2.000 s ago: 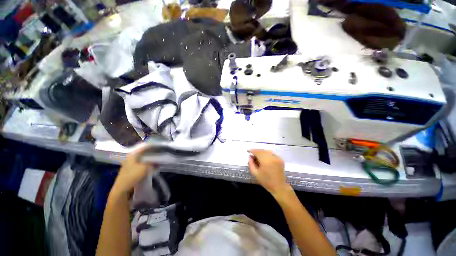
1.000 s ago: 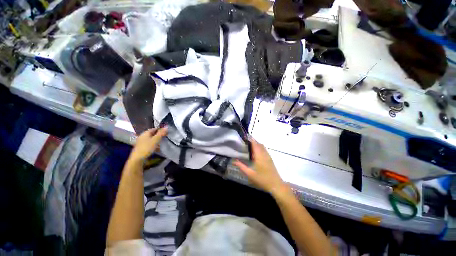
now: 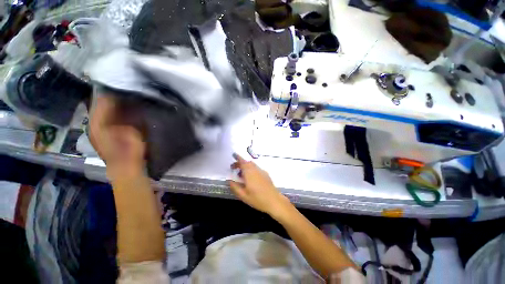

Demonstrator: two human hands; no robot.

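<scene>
The garment's dark grey outer fabric (image 3: 169, 133) and its pale grey-white side (image 3: 183, 75) lie left of the machine head, partly blurred. My left hand (image 3: 119, 133) is blurred at the left part of the fabric; its fingers are not clear enough to tell a grip. My right hand (image 3: 252, 180) rests near the table's front edge, right of the fabric, apart from it, fingers partly curled, with no fabric visible in it. The white sewing machine (image 3: 354, 105) stands to the right, its needle area (image 3: 295, 127) lit, with no fabric under it.
Two black fabric strips (image 3: 361, 152) lie right of the needle. An orange tool (image 3: 410, 162) and yellow and green loops (image 3: 423, 191) lie further right. Dark fabric (image 3: 238, 33) is heaped behind. Striped grey bundles (image 3: 52, 222) sit below the table edge at left.
The garment has moved left and up from the front edge, and its dark side now shows in front. My left hand has moved left and up; my right hand is now off the fabric.
</scene>
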